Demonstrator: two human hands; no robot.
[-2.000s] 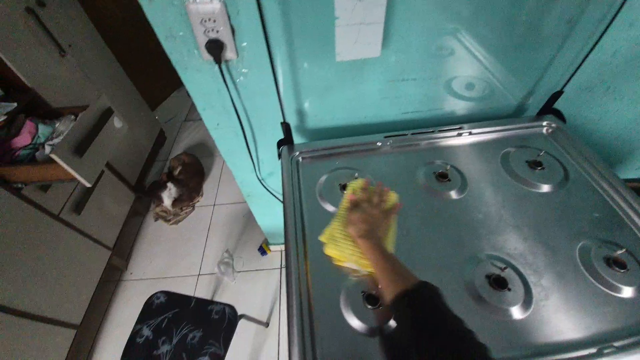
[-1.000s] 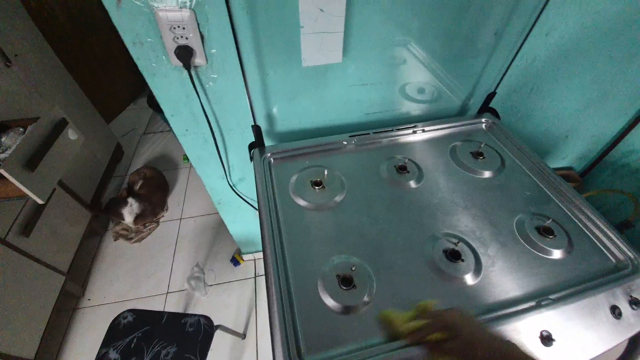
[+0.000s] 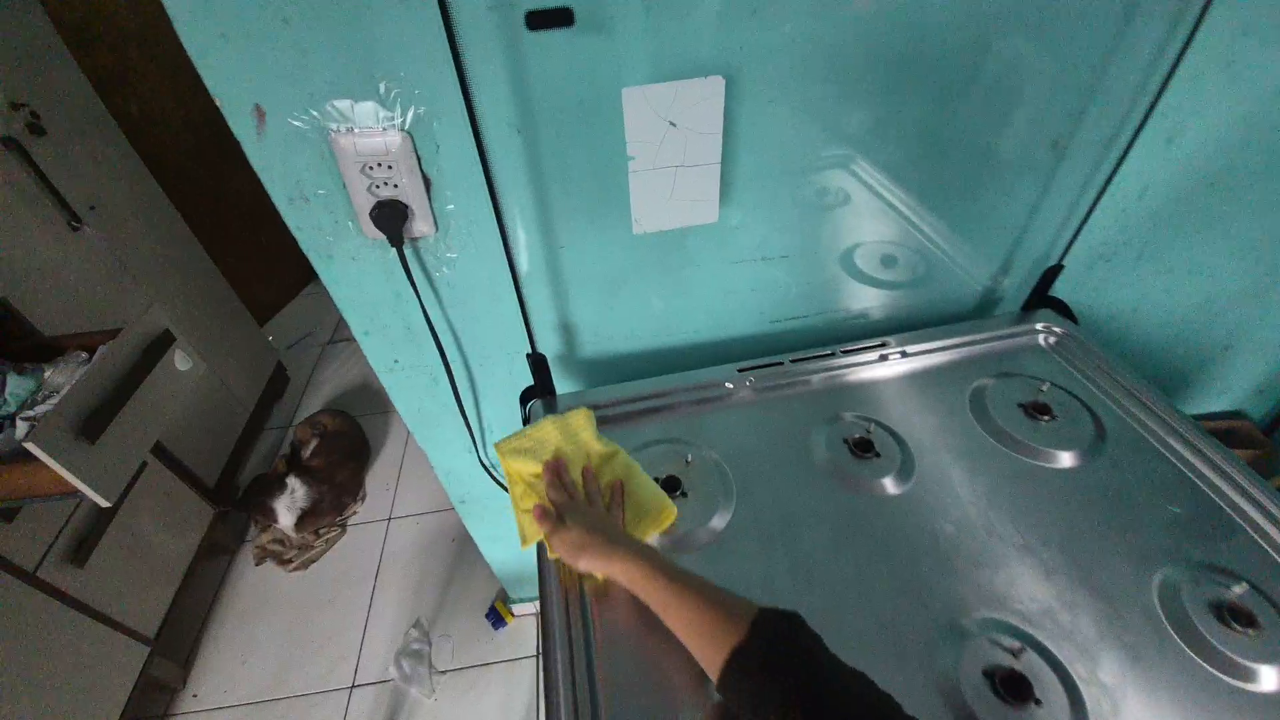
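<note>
My right hand (image 3: 585,520), in a dark sleeve, lies spread on a yellow cloth (image 3: 570,455) and presses it to the left edge of a stainless steel stove top (image 3: 790,560). The cloth hangs partly over that edge and touches the side of the back left burner base (image 3: 690,490). Several bare burner bases with round recesses show on the metal. A raised glass lid (image 3: 800,300) stands behind the stove top and reflects it. My left hand is not in view.
A plugged black cord (image 3: 432,330) hangs from a wall outlet (image 3: 385,185). On the tiled floor lie a brown and white dog (image 3: 320,475) and a clear plastic piece (image 3: 415,660). A drawer (image 3: 110,410) stands pulled out at the left.
My right hand and the yellow cloth have moved from the front edge of the stove top to its back left corner. The view has shifted, and the chair seen before is out of frame.
</note>
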